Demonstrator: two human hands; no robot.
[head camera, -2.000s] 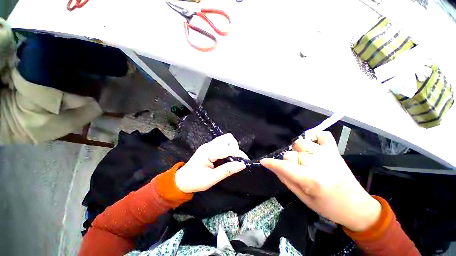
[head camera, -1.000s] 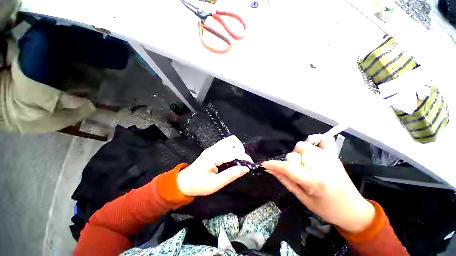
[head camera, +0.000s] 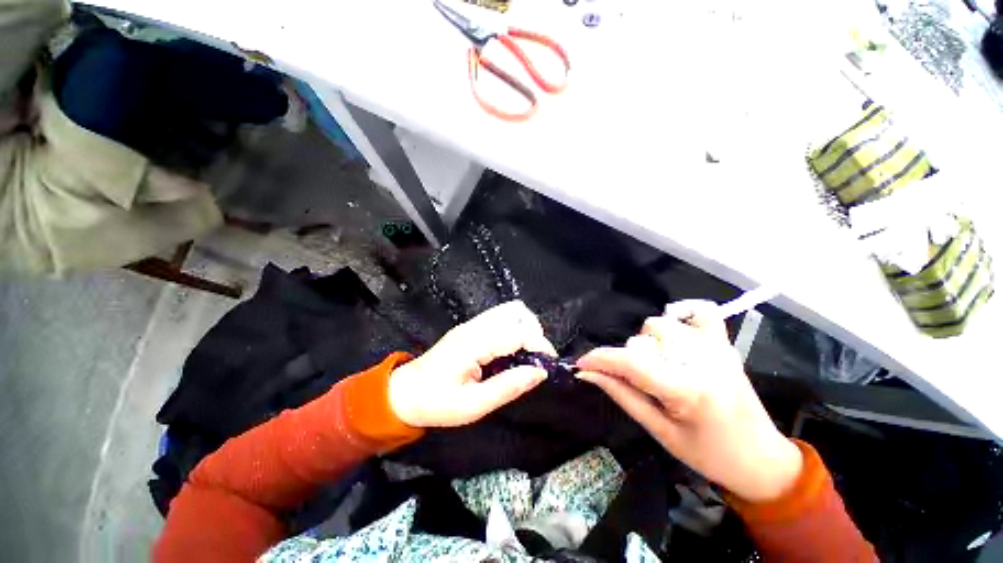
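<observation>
A black garment (head camera: 269, 346) fills my lap, with a glittering beaded trim (head camera: 495, 264) along its edge. My left hand (head camera: 471, 368) pinches the trimmed edge between thumb and fingers. My right hand (head camera: 687, 390) is just right of it, with thumb and index fingertips closed together at the same spot on the edge. No needle or thread can be made out at the fingertips. A white strip (head camera: 750, 300) runs from the right hand's curled fingers to the table edge.
The white table (head camera: 649, 132) spans the top, bearing red-handled scissors (head camera: 517, 68), small dark buttons (head camera: 592, 19), yellow-green striped bundles (head camera: 874, 159) and a grey bead heap (head camera: 926, 42). A person in beige clothing (head camera: 99, 198) is at the left.
The view has shifted, so the table items sit further right and lower. My right hand's fingertips have drawn in close to the trim at my left fingertips. My left hand keeps its pinch.
</observation>
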